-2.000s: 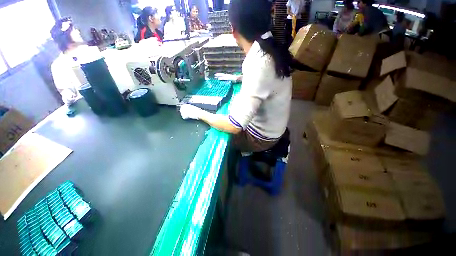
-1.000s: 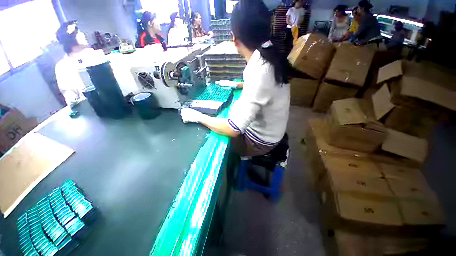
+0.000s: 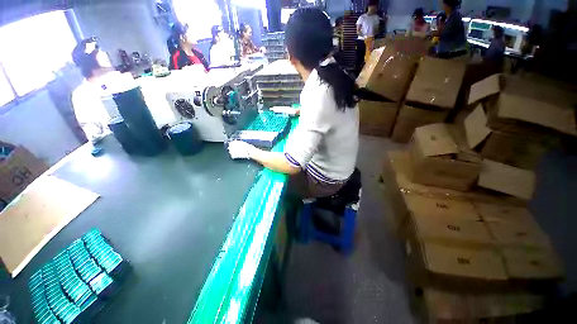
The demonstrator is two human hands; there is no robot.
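Neither of my hands can be made out in the head view. A block stack (image 3: 74, 273) of several curved rows of teal pieces lies on the dark green bench top (image 3: 171, 209) at the lower left. A flat tan cardboard sheet (image 3: 44, 218) lies beyond it at the left edge. A small pale blur shows at the bottom edge, right of the bench; I cannot tell what it is.
A coworker in white gloves sits at the bench machine (image 3: 205, 104) with a tray of teal pieces (image 3: 264, 128). Dark green rolls (image 3: 183, 138) stand beside it. Glossy green film (image 3: 243, 234) covers the bench edge. Brown cartons (image 3: 465, 243) are piled at right.
The view has shifted slightly, so the block stack and cardboard sheet sit a little further right and the cartons a little further left. The coworker's head has turned slightly towards the machine.
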